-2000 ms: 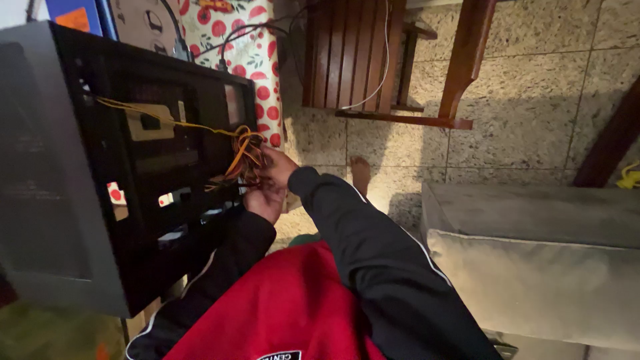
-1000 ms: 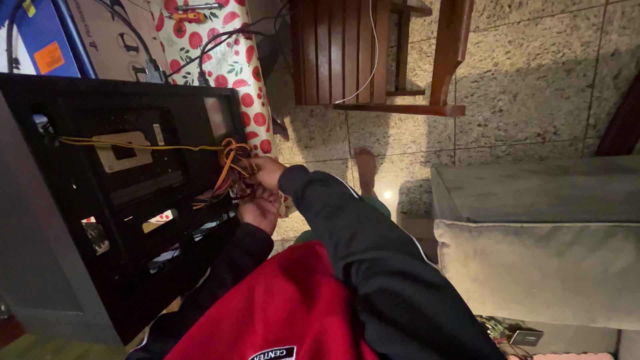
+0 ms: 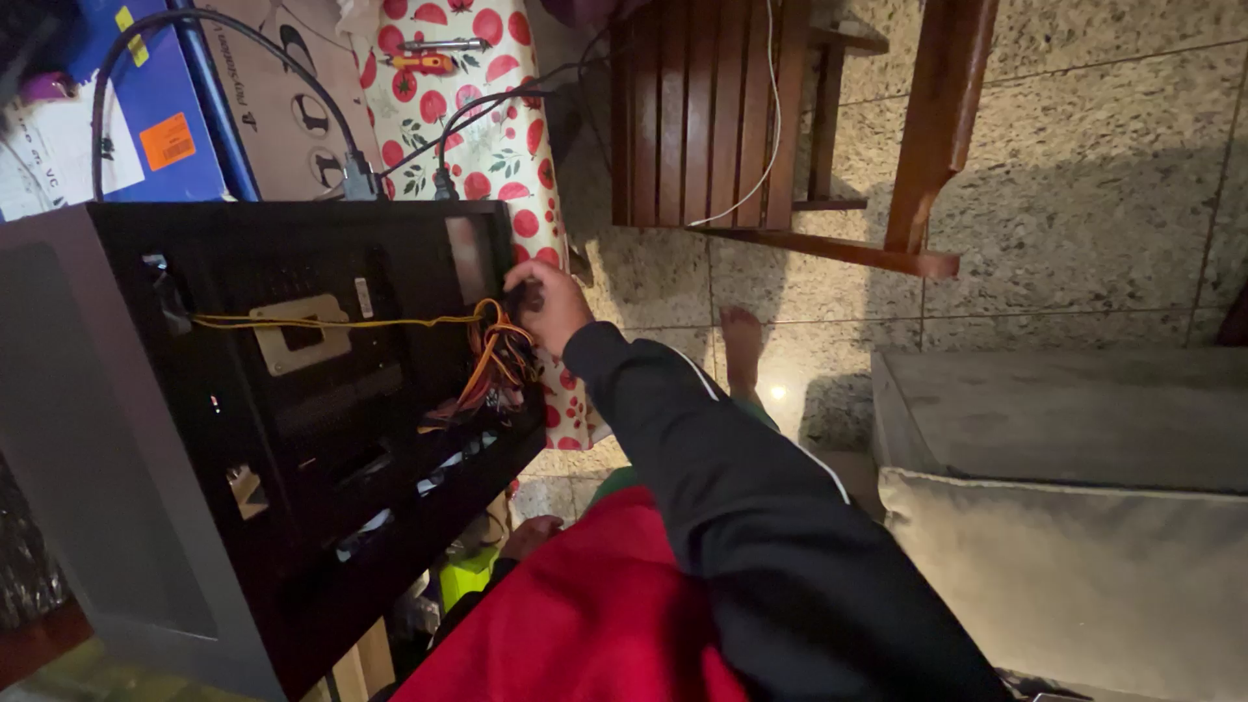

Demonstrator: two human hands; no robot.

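A black computer case [image 3: 322, 439] lies with its open side facing up, a metal bracket plate [image 3: 297, 334] showing inside. A tangled bundle of orange, yellow and dark cables [image 3: 497, 366] rests at its right end, and a yellow cable [image 3: 390, 321] runs from it across the case. My right hand [image 3: 549, 304] is at the right edge of the case, just above the bundle, fingers curled; whether they hold anything is unclear. Below the case, near my red shirt, my left hand [image 3: 531, 536] is partly seen, its fingers mostly hidden.
Blue console box [image 3: 219, 117] stands beyond the case. A tomato-print tablecloth [image 3: 526, 185] holds an orange-handled tool [image 3: 422, 63] and a metal tool [image 3: 444, 45]. Black cables with plugs [image 3: 361, 175] meet the case. A slatted wooden chair [image 3: 712, 117] and grey cushioned seat [image 3: 1063, 546] are to the right.
My left hand has left the cable bundle and moved down toward my body. My right hand has shifted from the bundle up to the case's edge.
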